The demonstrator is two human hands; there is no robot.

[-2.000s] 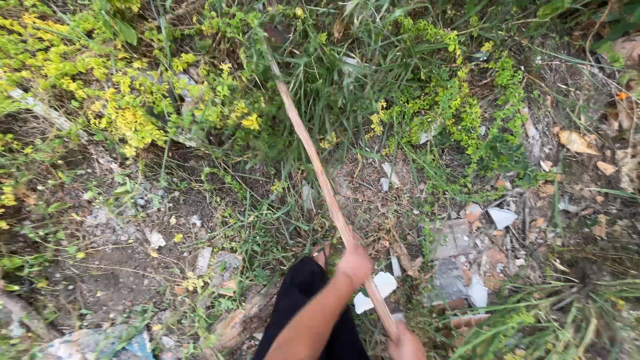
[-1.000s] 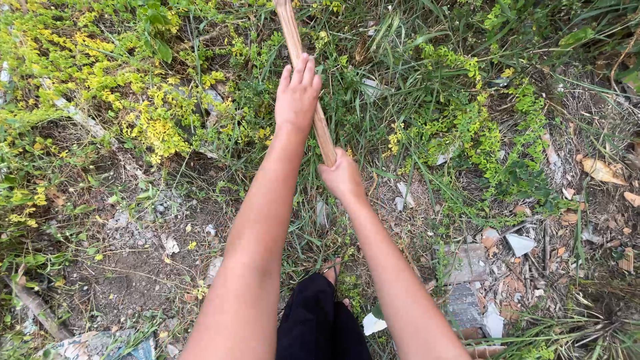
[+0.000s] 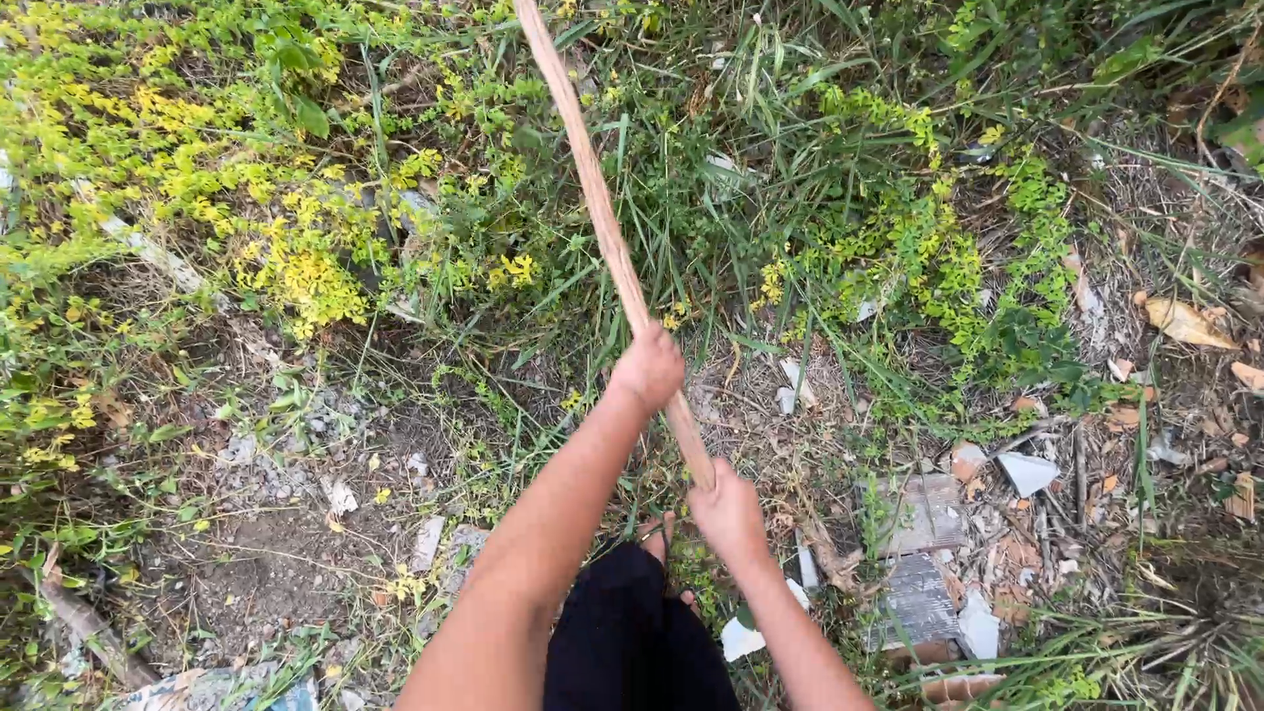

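Observation:
A long wooden handle [image 3: 604, 212] runs from the top edge of the head view down to the middle; its far end is out of view. My left hand [image 3: 649, 369] is closed around the handle partway along. Lower down and to the right, my right hand [image 3: 728, 509] grips the near end of the handle. Green grass [image 3: 731, 217] grows beneath and beside the handle, with yellow-green leafy plants [image 3: 306, 267] to the left.
Broken tile pieces [image 3: 1027, 473] and weathered boards [image 3: 913, 597] lie at the lower right. A thick stick [image 3: 94, 627] lies at the lower left beside bare soil [image 3: 286, 573]. My sandalled foot [image 3: 657, 538] shows just below the hands, in front of dark trousers [image 3: 632, 642].
Both hands have come lower in the view since one second ago, with the handle still held. My left hand, whose fingers looked extended then, is now wrapped around the handle.

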